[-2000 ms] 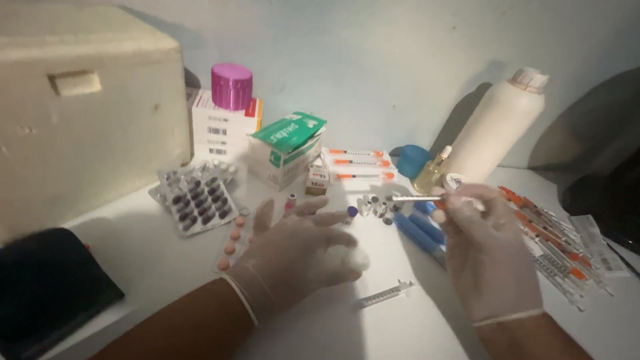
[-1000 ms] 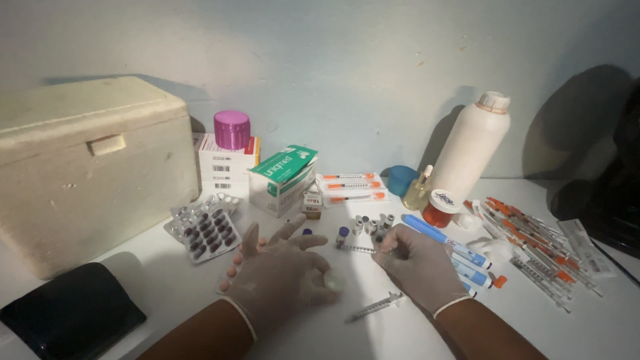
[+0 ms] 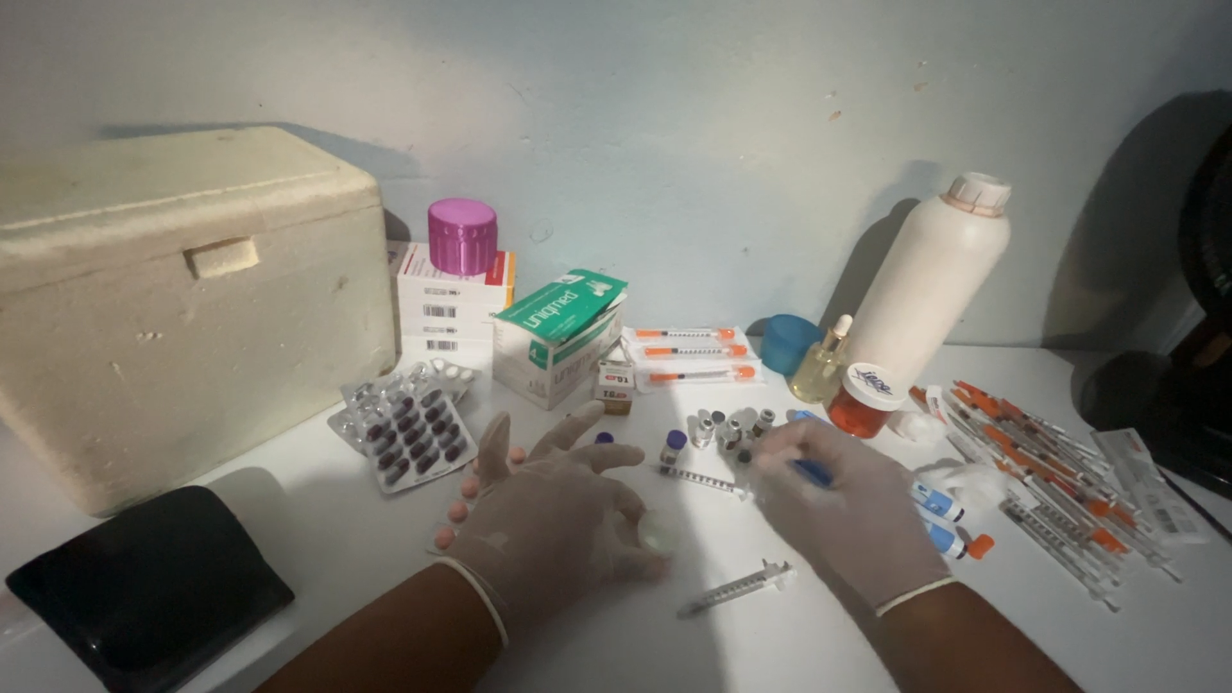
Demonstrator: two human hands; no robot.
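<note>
My left hand (image 3: 553, 525), in a translucent glove, has its fingers spread over the white table, with a small pale round object (image 3: 657, 530) held between thumb and finger. My right hand (image 3: 847, 505), gloved too, pinches the end of a small syringe (image 3: 705, 479) that lies nearly level, its other end close by a purple-capped vial (image 3: 673, 447). Whether they touch cannot be told. Several small glass vials (image 3: 734, 430) stand or lie beyond my right fingertips. Another syringe (image 3: 738, 588) lies on the table between my wrists. Blue injector pens (image 3: 938, 502) are partly hidden by my right hand.
A foam cooler (image 3: 192, 337) and black pouch (image 3: 149, 582) are left, beside blister packs (image 3: 414, 433). Behind stand a green-and-white box (image 3: 558, 337), packed syringes (image 3: 693, 353), a dropper bottle (image 3: 820, 366), a red-filled jar (image 3: 859, 409) and a leaning white bottle (image 3: 929, 279). Loose syringes (image 3: 1049, 472) lie right.
My right hand has come down and left from its raised place two seconds ago, bringing the syringe low beside the purple-capped vial. My left hand stays about where it was.
</note>
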